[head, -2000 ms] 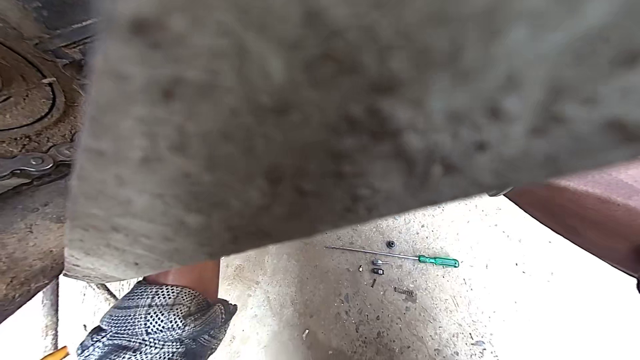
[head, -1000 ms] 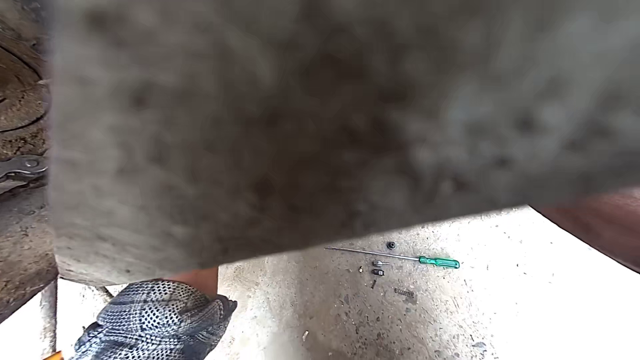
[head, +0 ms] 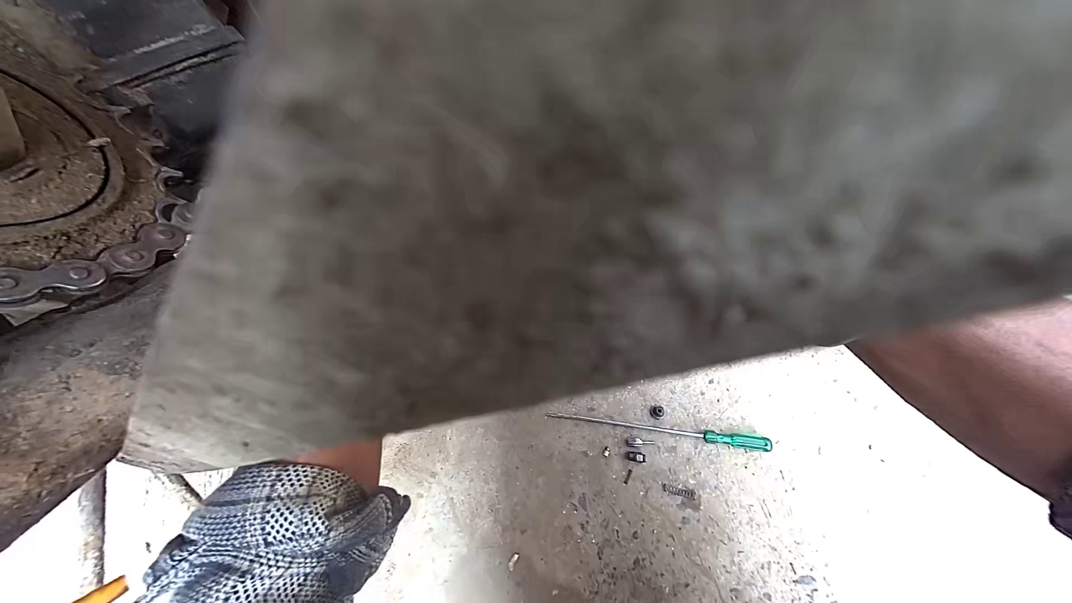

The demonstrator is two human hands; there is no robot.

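Observation:
Neither my left hand nor my right hand can be made out. A large, blurred grey-brown surface (head: pixel 536 218) fills the upper middle, very close to the camera, and hides what lies behind it. Below its edge, a screwdriver with a green handle (head: pixel 737 440) lies on the concrete floor. Near its shaft are a small round dark part (head: pixel 657 412), a small metal part with a pin (head: pixel 638 441) and a dark fitting (head: pixel 636 457). A small coil spring (head: pixel 678 491) and a short screw-like piece (head: pixel 628 476) lie lower down.
At left, a roller chain (head: pixel 126 258) runs by a dirt-caked sprocket (head: pixel 63 167), above a dirty rounded machine part (head: pixel 59 394). Patterned, dotted fabric (head: pixel 285 528) borders bare skin at lower left. A bare limb (head: pixel 988 385) crosses the right side. An orange object (head: pixel 105 591) shows at bottom left.
The left edge of the blurred surface has shifted to the right, showing more of the chain and sprocket. More of the bare limb shows at right. The screwdriver and small parts lie where they were.

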